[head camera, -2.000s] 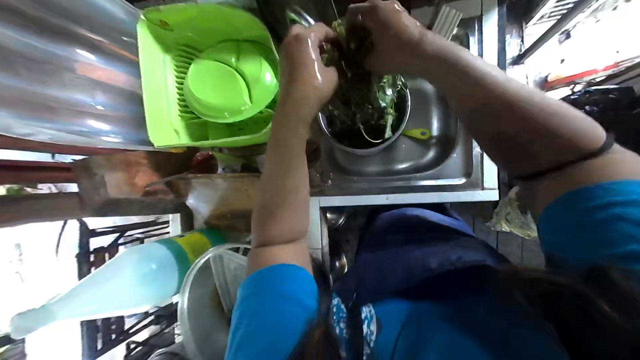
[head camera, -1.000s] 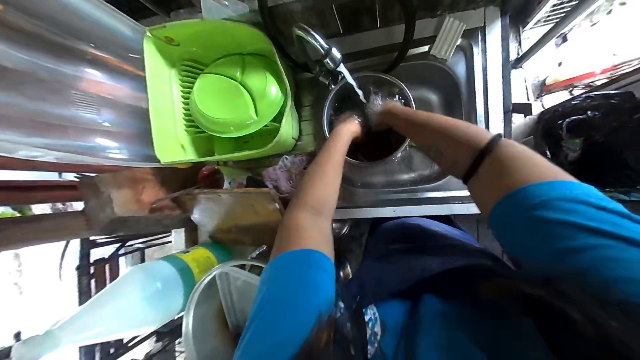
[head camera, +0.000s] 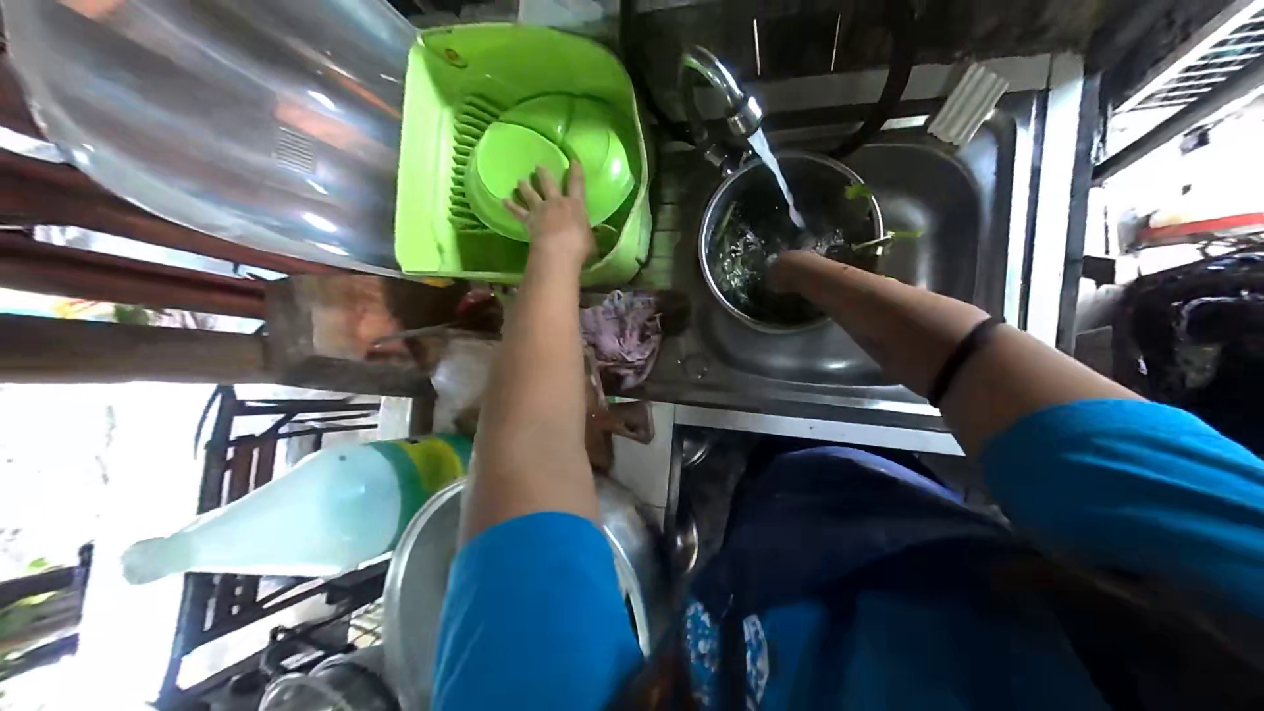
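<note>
My left hand (head camera: 555, 212) reaches over the green plastic dish rack (head camera: 425, 168), its fingers spread on or just above a light-green colander or bowl (head camera: 518, 163); whether it grips the rim I cannot tell. My right hand (head camera: 790, 272) is down in a round metal pot (head camera: 713, 259) of water and leafy greens (head camera: 736, 252), its fingers hidden. Water runs from a chrome faucet (head camera: 743, 114) into the pot. A green stem (head camera: 889, 238) hangs over the pot's right rim.
The pot stands in a steel sink (head camera: 948, 197). A crumpled cloth (head camera: 624, 336) lies by its left edge. A large metal basin (head camera: 217, 118) is at the upper left. Lower left are a plastic bottle (head camera: 306, 509) and a big round container (head camera: 410, 583).
My left hand has moved left from the pot to the dish rack. My right hand remains in the pot. The faucet's water was running one second ago too.
</note>
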